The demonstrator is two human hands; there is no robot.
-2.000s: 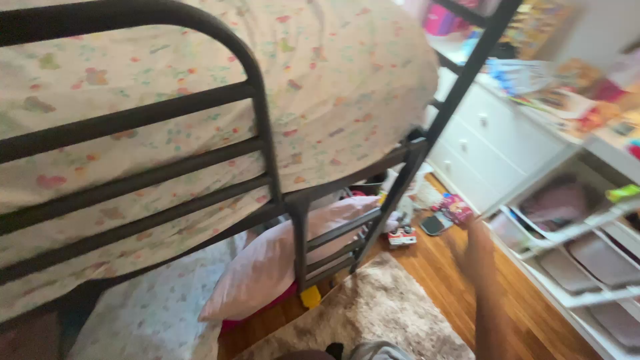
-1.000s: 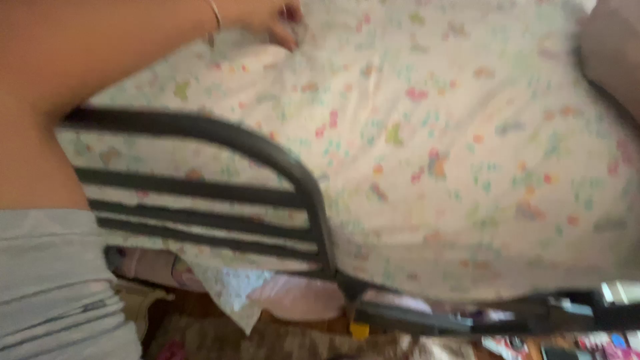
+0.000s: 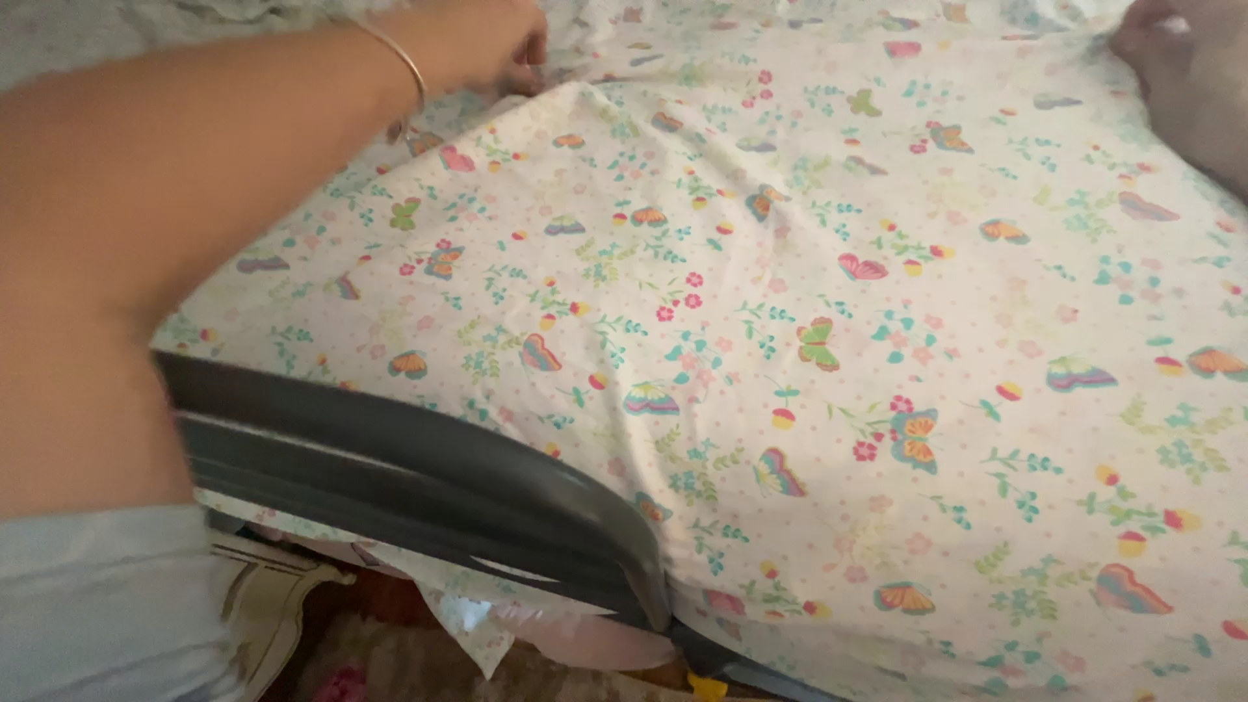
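A white sheet (image 3: 721,322) printed with butterflies and flowers lies over the upper bunk. My left hand (image 3: 497,44), with a thin bangle (image 3: 400,54) at the wrist, pinches the sheet near the top centre, and a fold runs from its fingers. At the top right, my right hand (image 3: 1160,44) is closed on the sheet's far part; its fingertips are blurred. Below my left arm, the dark metal guard rail (image 3: 419,458) of the bunk bed is partly covered by the sheet's edge.
Under the rail, a corner of patterned cloth (image 3: 478,624) and a pink pillow (image 3: 585,639) show on the lower level. A cream furniture piece (image 3: 263,595) stands at the lower left. A shaggy rug (image 3: 390,663) and a yellow object (image 3: 707,685) are further down.
The view has moved from beside the bunk to over its top. Since one second ago, the sheet has been drawn up over part of the guard rail, and my left hand has moved with it.
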